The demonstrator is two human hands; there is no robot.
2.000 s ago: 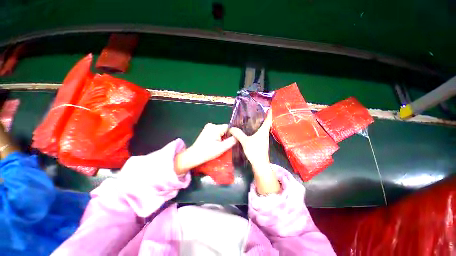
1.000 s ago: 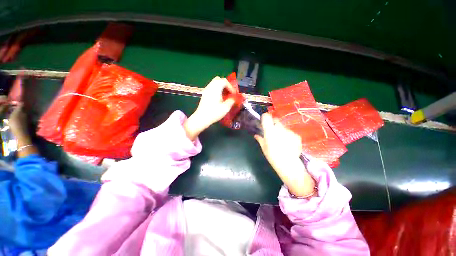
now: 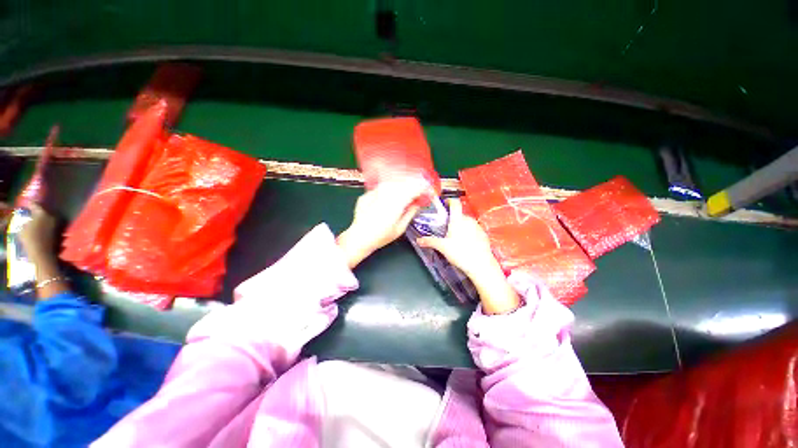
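Observation:
My left hand (image 3: 381, 216) grips the near end of a red bubble bag (image 3: 394, 149), whose far end extends over the belt. My right hand (image 3: 464, 243) holds a dark flat item in a clear plastic bag (image 3: 444, 273). The item's far end meets the near end of the red bag between my hands. Fingers hide whether it is inside the opening. A tied bundle of red bubble bags (image 3: 516, 214) lies just right of my right hand, with white string across it. A packed-looking red bag (image 3: 610, 213) lies beside the bundle.
A bulky tied red bundle (image 3: 188, 210) lies left on the dark green worktop (image 3: 385, 328). A worker's blue sleeve (image 3: 52, 363) and hand are at far left. The green belt (image 3: 297, 127) lies beyond the pale strip. A grey bar (image 3: 761, 179) slants in right; red plastic (image 3: 726, 398) fills the lower right.
The red bag was first on the worktop, then upright in my left hand, and now lies flatter, pointing away. The dark item has come to its near end. The neighbour's hand has come into view.

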